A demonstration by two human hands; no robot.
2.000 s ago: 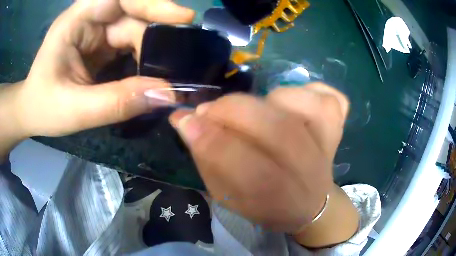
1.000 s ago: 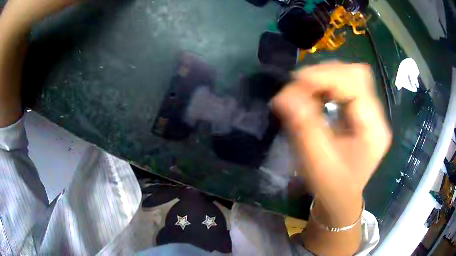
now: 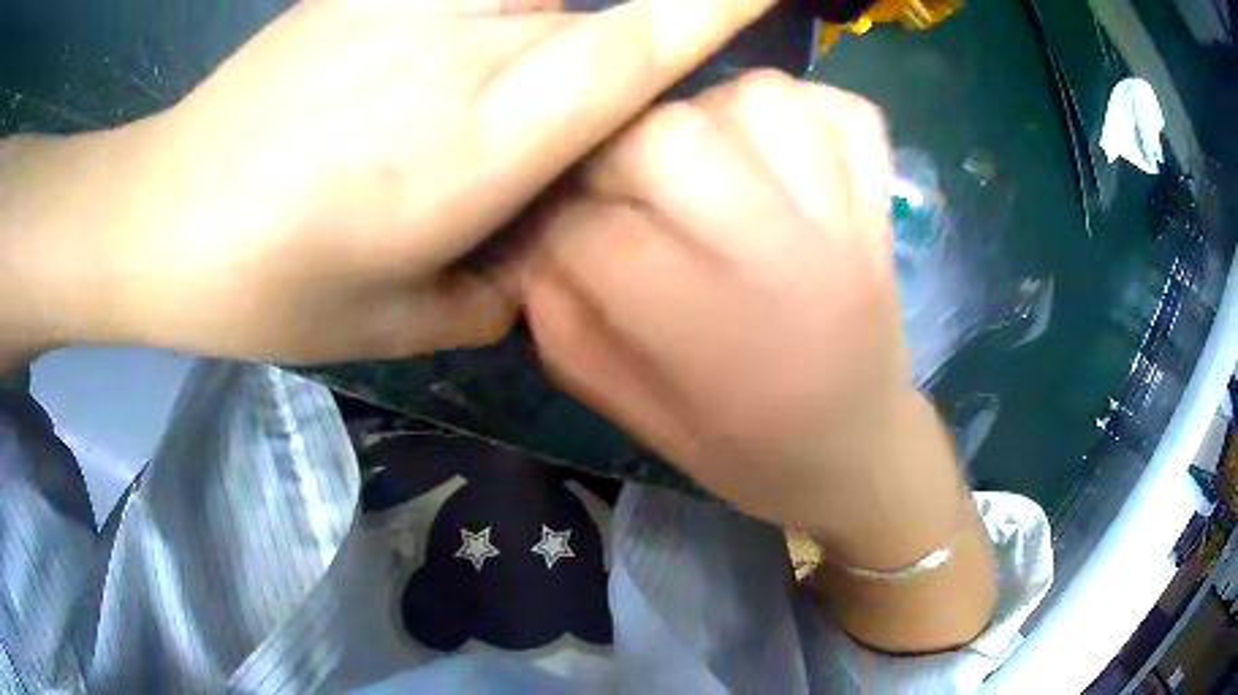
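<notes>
My left hand [image 3: 367, 177] reaches in from the left, blurred, with fingers extended toward the top centre. My right hand [image 3: 733, 272] is beside and partly under it, fingers curled and blurred. The hands overlap, and whatever lies between them is hidden. A dark flat piece [image 3: 740, 44] shows in part between the left fingers and right knuckles; whether it is held cannot be told. Orange flex cables [image 3: 907, 14] show at the top edge beside black pieces. Clear shiny film [image 3: 944, 272] with a teal spot lies right of my right hand.
A dark green mat [image 3: 1011, 394] covers the bench. Thin dark tweezers [image 3: 1066, 109] and a white scrap [image 3: 1134, 125] lie at upper right. A pale curved rail [image 3: 1140, 543] runs down the right side. The bench's near edge borders my striped smock [image 3: 217, 543].
My left hand has come from the upper left to the centre. My right hand has moved left to meet it. The dark block seen on the mat one second ago is now out of sight.
</notes>
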